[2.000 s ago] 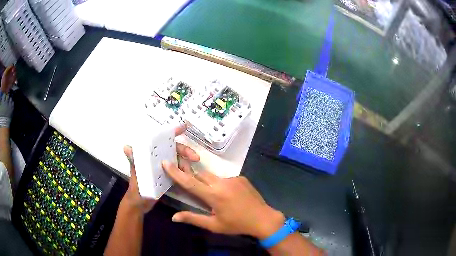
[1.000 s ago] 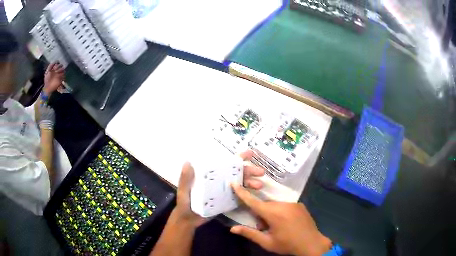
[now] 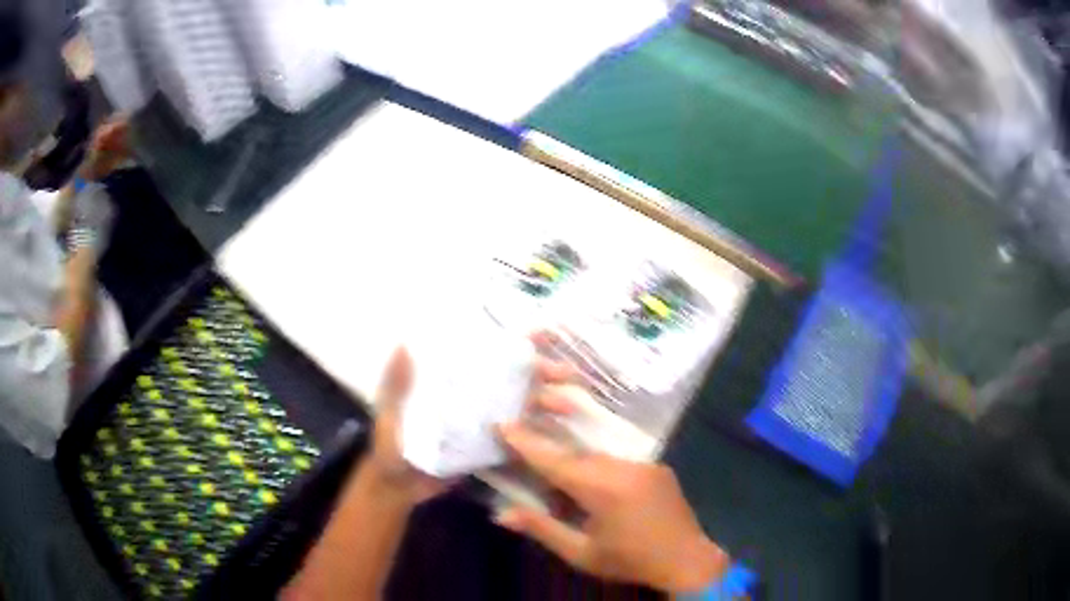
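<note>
The frame is blurred. My left hand (image 3: 393, 440) holds a white plastic housing (image 3: 464, 393) from below and behind, its thumb at the left edge and fingertips at the right edge. My right hand (image 3: 616, 511) is at the housing's lower right, with its fingers at that edge; whether it grips is unclear. Beyond lie a housing with a green and yellow board (image 3: 542, 268) and, to its right, a stack of housings with a board in the top one (image 3: 657, 308). They rest on the off-white work sheet (image 3: 340, 235).
A black crate of boards (image 3: 194, 452) is at the lower left. A blue screw bin (image 3: 831, 376) is on the right. Stacked housings (image 3: 194, 65) stand at the upper left. Another person's arm (image 3: 76, 276) is at the left. The green conveyor (image 3: 716, 147) runs behind.
Since the first frame the view has swung left, bringing more of the neighbouring person into view. The housing stays in my left hand, its outer face towards me. My right hand stays beside it.
</note>
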